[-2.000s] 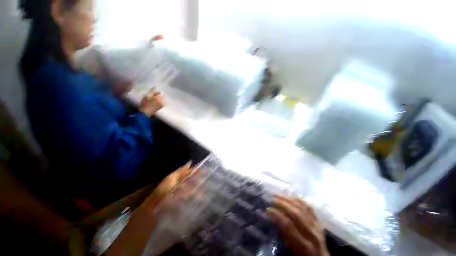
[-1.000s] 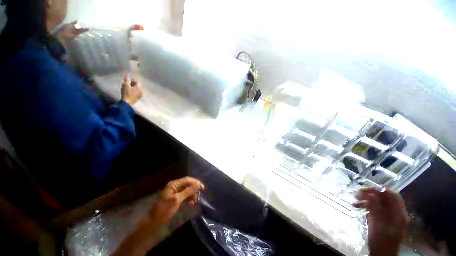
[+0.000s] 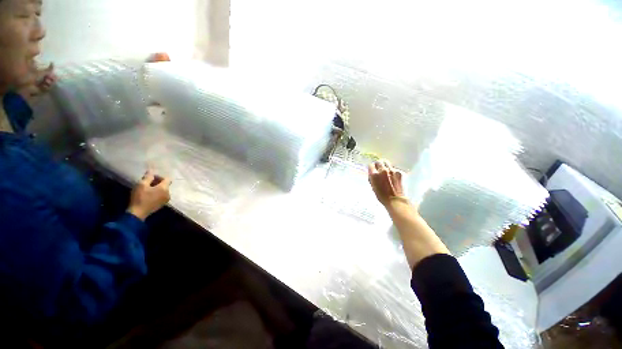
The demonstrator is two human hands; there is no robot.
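Note:
My right hand (image 3: 387, 183) reaches far forward over the table, its fingers bent down at the right part of the low tray stack (image 3: 344, 194). The stack is clear, with a faint grid washed out by glare. I cannot tell whether the fingers hold a tray edge. A small yellow object (image 3: 370, 156) lies just behind the fingers. The tall tray stack (image 3: 470, 184), whitish and ridged, stands right of my hand. My left hand is not in view.
A co-worker in blue (image 3: 61, 225) sits at left beside long tray stacks (image 3: 232, 116). A cable bundle (image 3: 337, 123) lies at their right end. Loose clear film (image 3: 368, 293) covers the front table edge (image 3: 262, 271). A white printed carton (image 3: 580, 238) and black phone (image 3: 510, 260) are at right.
My right hand has moved forward and left, from the front right to the low stack. The clear tray seen at right has gone from there. My left hand has left the picture.

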